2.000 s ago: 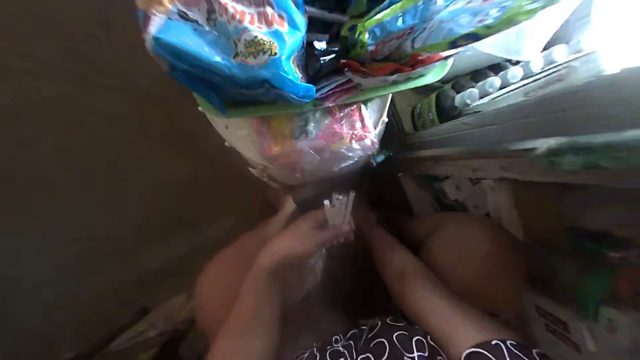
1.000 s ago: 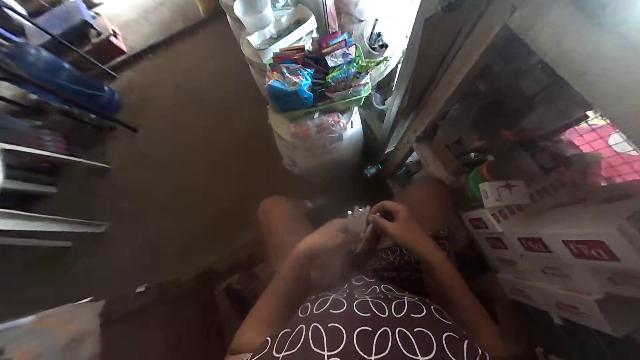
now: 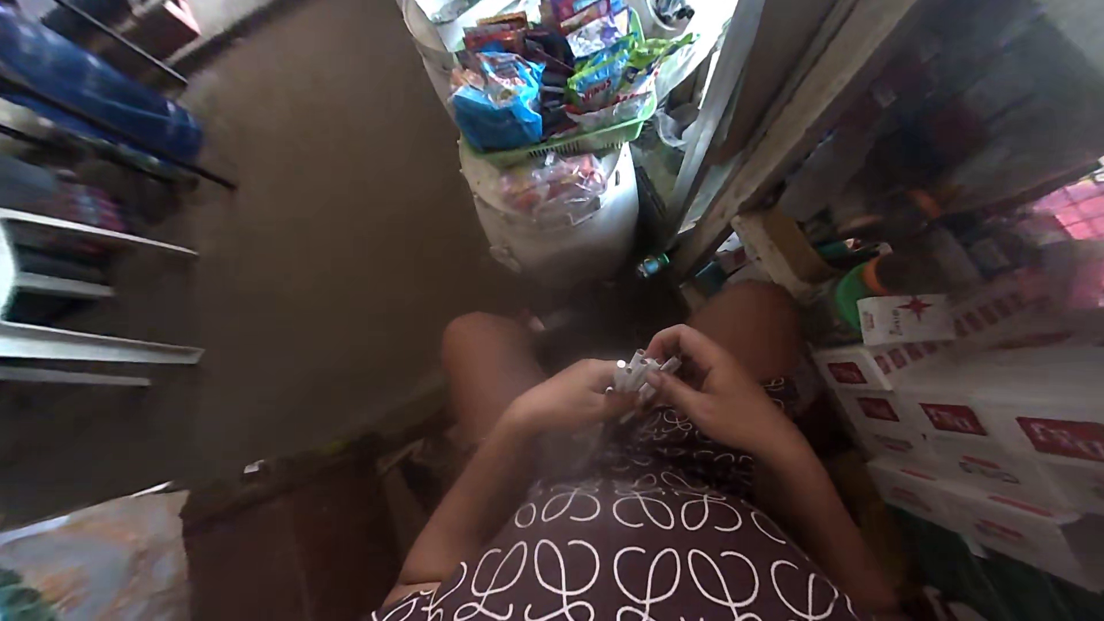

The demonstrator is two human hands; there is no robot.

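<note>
In the head view, a bundle of several thin white sticks or tubes [image 3: 636,373] stands up between my two hands over my lap; what they are exactly I cannot tell. My left hand [image 3: 580,398] wraps the bundle from the left, its fingers closed round the lower part. My right hand [image 3: 703,384] is at the bundle's right side, with thumb and index finger pinching one or more of the sticks near their upper ends. The lower ends of the sticks are hidden behind my fingers.
Ahead, a green plastic basket [image 3: 595,138] of snack packets sits above a white bucket [image 3: 552,233] with a clear plastic bag. White cartons [image 3: 957,423] are stacked at right beside a wooden frame [image 3: 776,121]. A white plastic chair [image 3: 95,341] and a blue container [image 3: 95,86] are at left.
The view has swung back from the basket, and more floor and cartons show. My right hand, lower and away from the sticks two seconds ago, is now at the bundle; my left hand still holds it.
</note>
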